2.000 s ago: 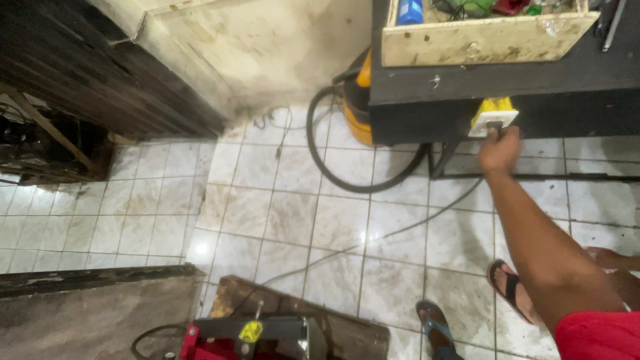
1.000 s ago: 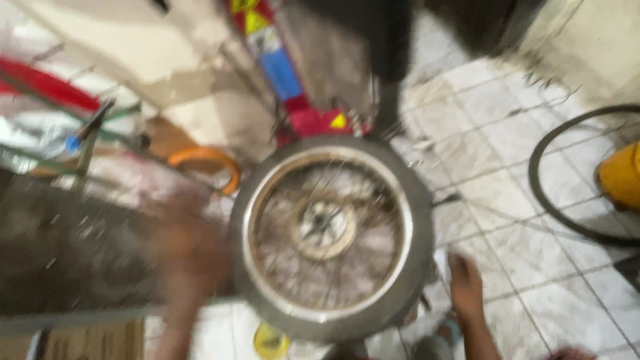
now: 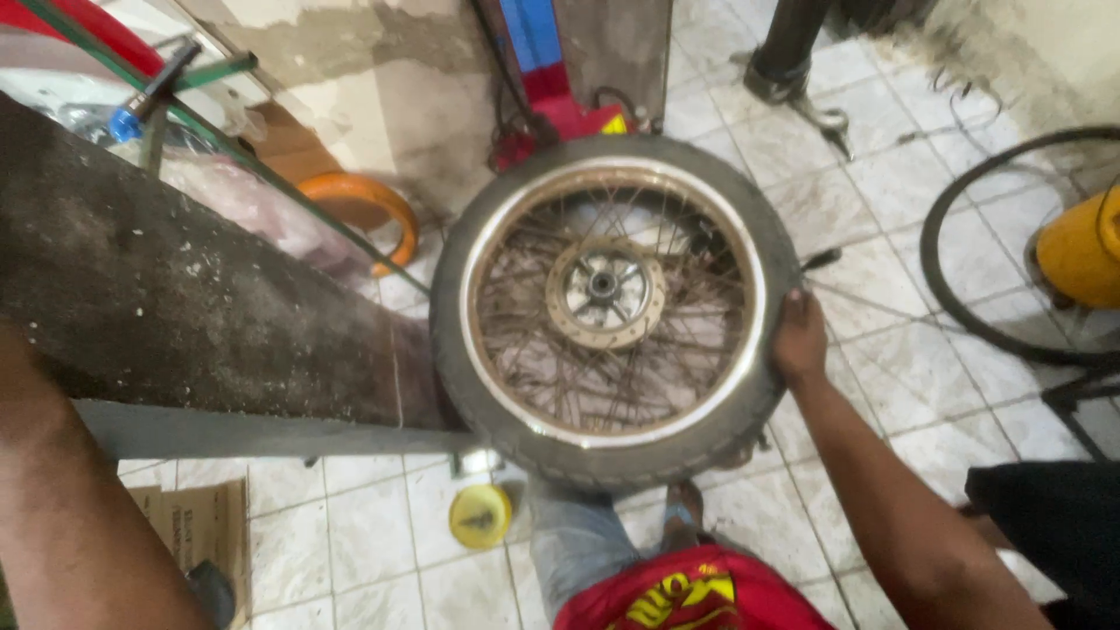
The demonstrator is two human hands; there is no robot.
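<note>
A spoked motorcycle wheel (image 3: 604, 157) with a black tyre and a brake disc (image 3: 560, 306) at its hub lies face up in the middle of the view. At the tyre's right side is my right hand (image 3: 800, 341), its fingers against the sidewall; the underside of the tyre and part of the fingers are hidden. My left forearm crosses the lower left over the dark bench, and the left hand itself is outside the frame. The wheel overlaps the right end of the bench top (image 3: 219, 297).
A red and blue metal frame (image 3: 535, 52) stands beyond the wheel. An orange ring (image 3: 398, 219) and plastic-wrapped items are at the left. Below lie a yellow bowl (image 3: 479, 516) and cardboard (image 3: 206, 525). A yellow vacuum (image 3: 1085, 249) with a black hose (image 3: 936, 219) is at the right.
Two seconds ago my right hand was at a white socket box on the black table; now it touches the wheel. The left hand, blurred beside the wheel one second ago, has left the view.
</note>
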